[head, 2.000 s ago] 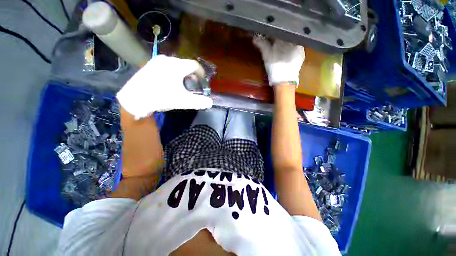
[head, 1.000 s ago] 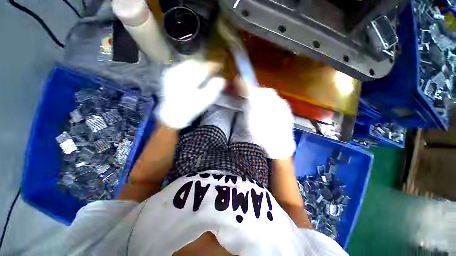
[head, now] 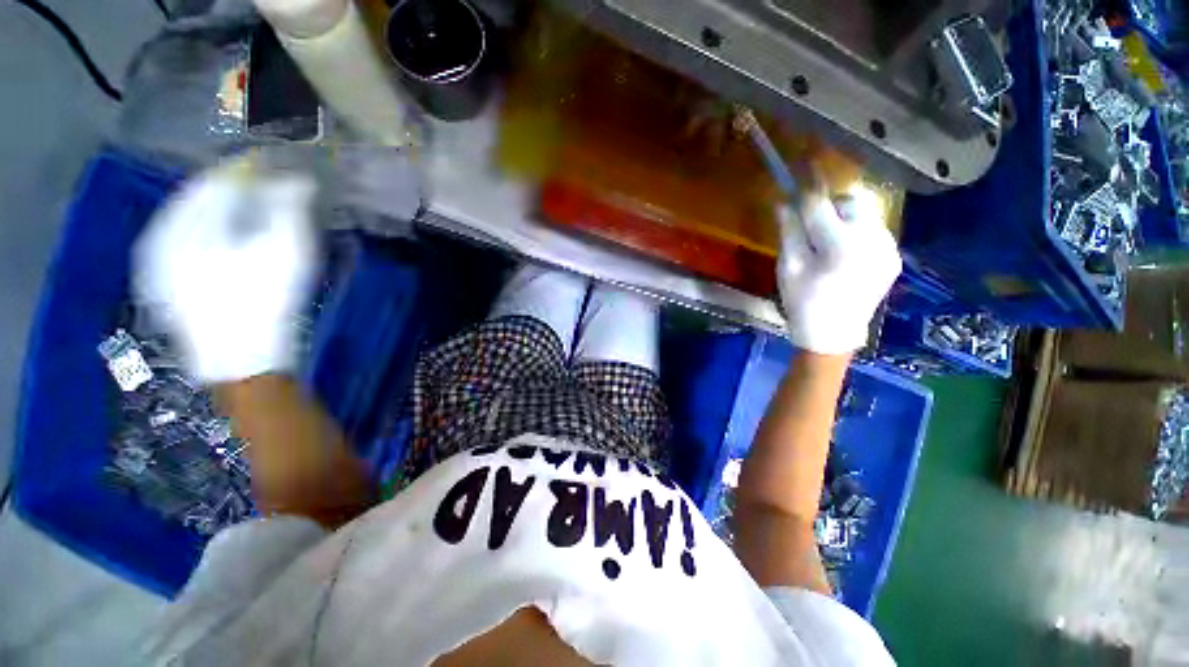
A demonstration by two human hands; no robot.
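Note:
My right hand (head: 838, 270), in a white glove, holds a thin light-blue brush (head: 769, 154) by its handle, with the tip pointing up-left over the yellow pad (head: 626, 130). My left hand (head: 228, 271), in a white glove and blurred, is over the upper part of the left blue bin (head: 65, 352). I cannot tell whether it holds anything. Small silver-grey metal workpieces (head: 183, 437) lie in that bin. The dark cup (head: 436, 46) stands at the back left of the bench with no brush in it.
A white bottle (head: 342, 72) stands beside the cup. The heavy grey machine plate (head: 835, 78) overhangs the yellow pad, and a metal part (head: 971, 63) lies on it. A red strip (head: 652, 235) runs in front. The right blue bin (head: 900, 482) and stacked totes (head: 1076, 261) are at right.
The brush has left the cup and is in my right hand, now farther right over the yellow pad. My left hand has moved from the bench front to the left bin.

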